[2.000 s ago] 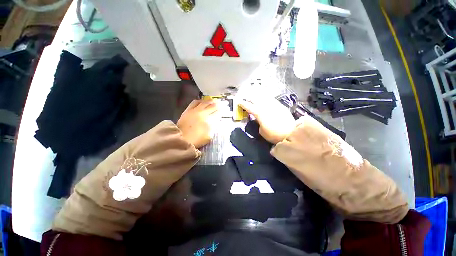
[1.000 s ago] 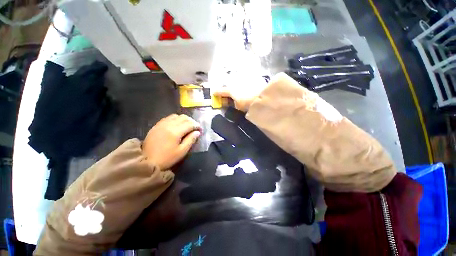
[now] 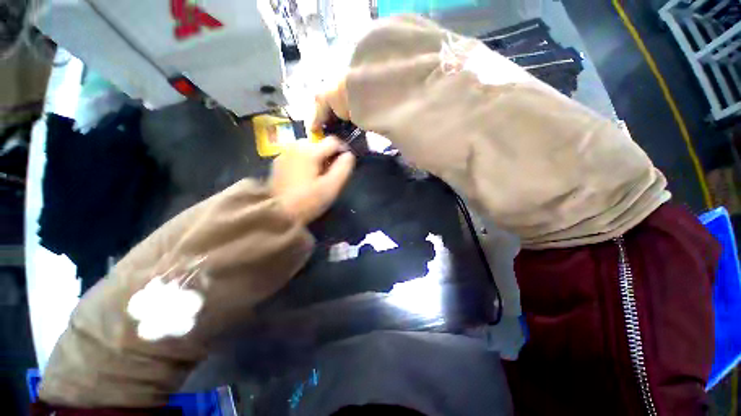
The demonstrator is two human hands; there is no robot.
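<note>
My left hand (image 3: 307, 175) is in front of the needle area, fingers bent, its fingertips at a small black piece with thin pale lines (image 3: 351, 136). My right hand (image 3: 331, 106) is just above that piece, fingers pointing down, partly washed out by glare. Whether either hand grips the piece is unclear. A yellow plate (image 3: 266, 136) lies left of the fingertips, under the white sewing machine head (image 3: 162, 49). Loose black fabric pieces (image 3: 366, 203) lie between my forearms. The needle is hidden.
A heap of black fabric (image 3: 89, 187) lies at the left. Black zippers with pale lines (image 3: 540, 53) lie at the upper right, partly behind my right sleeve. A black cord (image 3: 479, 244) runs over the front edge. A blue bin (image 3: 727, 301) is at the lower right.
My left hand has moved up and right to meet my right hand by the yellow plate. The whole view has shifted, so the machine head sits further left and higher.
</note>
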